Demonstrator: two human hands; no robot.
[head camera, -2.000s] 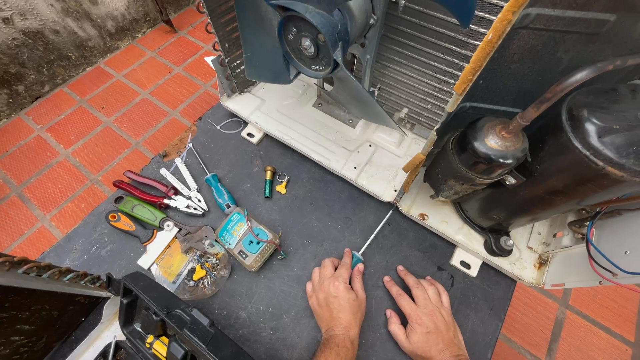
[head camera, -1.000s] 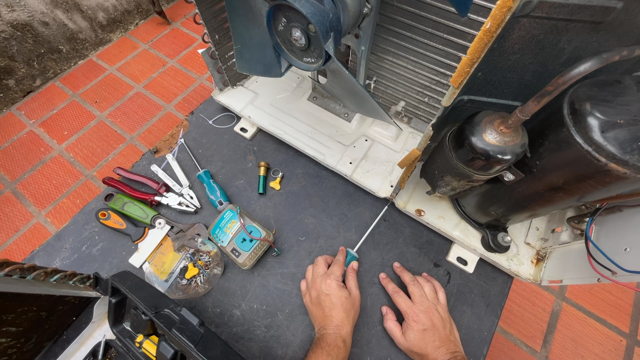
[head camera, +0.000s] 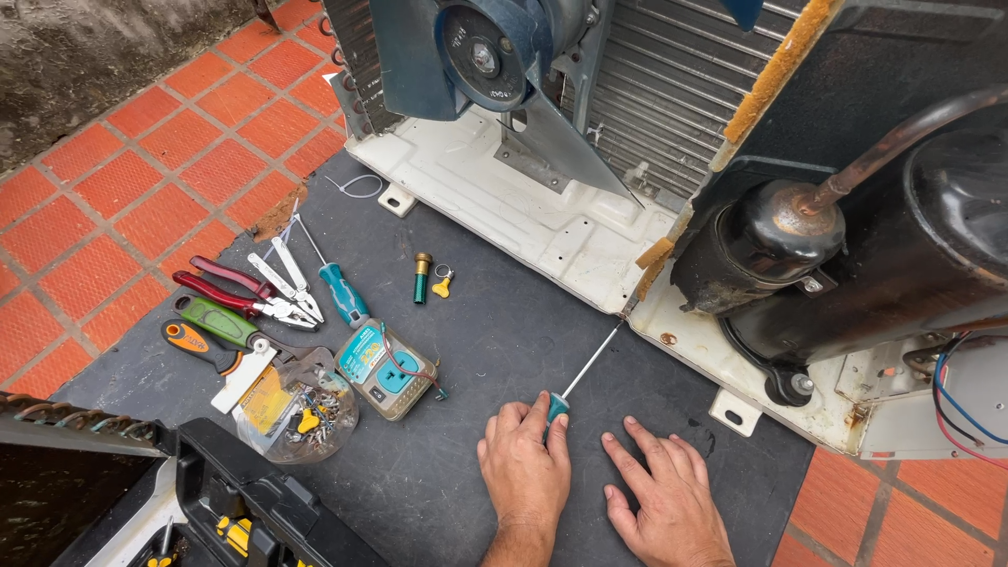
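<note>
My left hand (head camera: 526, 465) is closed around the teal handle of a screwdriver (head camera: 591, 361). Its shaft points up and right, and the tip meets the front edge of the white metal base pan (head camera: 543, 244) of an outdoor air-conditioner unit, below the divider panel. To the right, my right hand (head camera: 668, 492) rests on the dark mat (head camera: 472, 339) with fingers spread and nothing in it. Behind the tip stand the black compressor (head camera: 866, 291) and a smaller black accumulator (head camera: 780, 228). A blue fan (head camera: 488, 59) sits over the pan's left part.
Left on the mat lie red-handled pliers (head camera: 236, 291), a multi-tool (head camera: 287, 276), an adjustable wrench (head camera: 213, 317), a second screwdriver (head camera: 344, 293), a voltage protector (head camera: 386, 370), a tub of screws (head camera: 315, 417) and a brass fitting (head camera: 422, 276). A black toolbox (head camera: 260, 504) stands at lower left.
The view has shifted slightly. Both hands and the screwdriver hold much the same places, with the tip still at the base pan's edge.
</note>
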